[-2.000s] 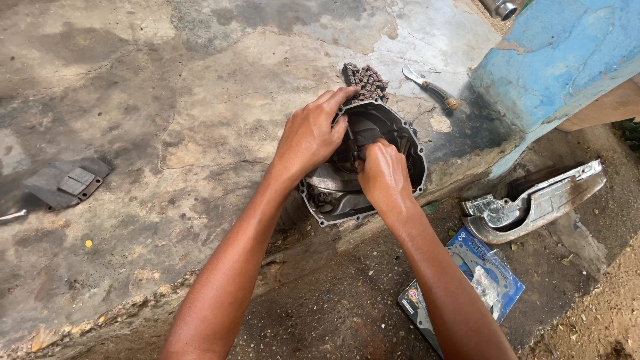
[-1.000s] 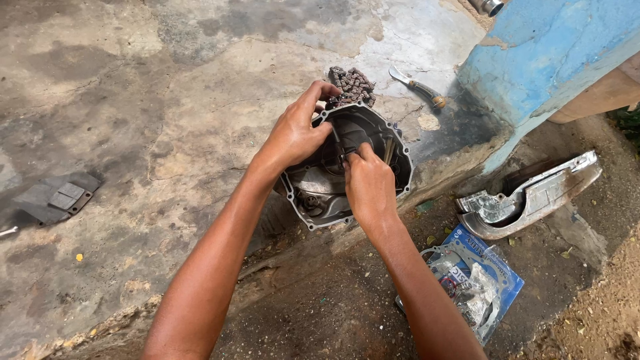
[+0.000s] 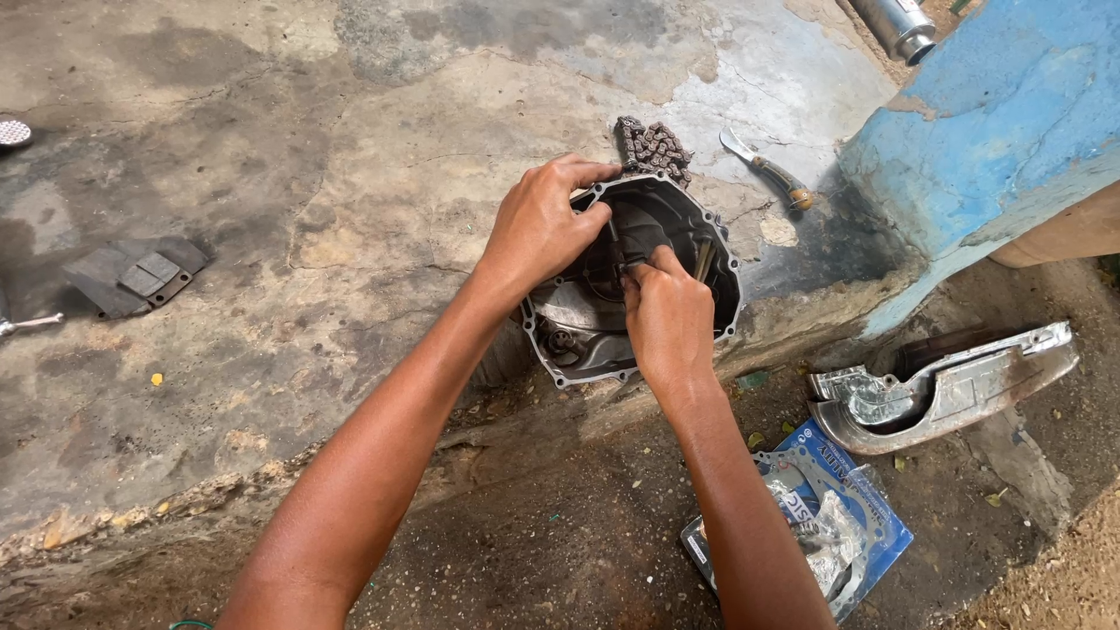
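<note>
A metal engine crankcase cover lies with its hollow side up at the edge of the concrete ledge. My left hand grips its upper left rim, thumb inside and fingers outside. Inside the cover, my right hand pinches a small dark part near the middle; the fingertips partly hide it. A thin dark rod runs up from there toward my left thumb. A roller chain is heaped against the cover's top edge. To the right of the chain lies a curved-blade knife with a brown handle.
A blue-painted pillar stands at the right, with a metal cylinder behind it. Below the ledge lie a long metal cover and a blue gasket packet. Dark flat pieces and a metal tool lie at the left.
Both hands stay at the crankcase cover, the right one still inside it. My left hand's fingers have shifted slightly along the rim.
</note>
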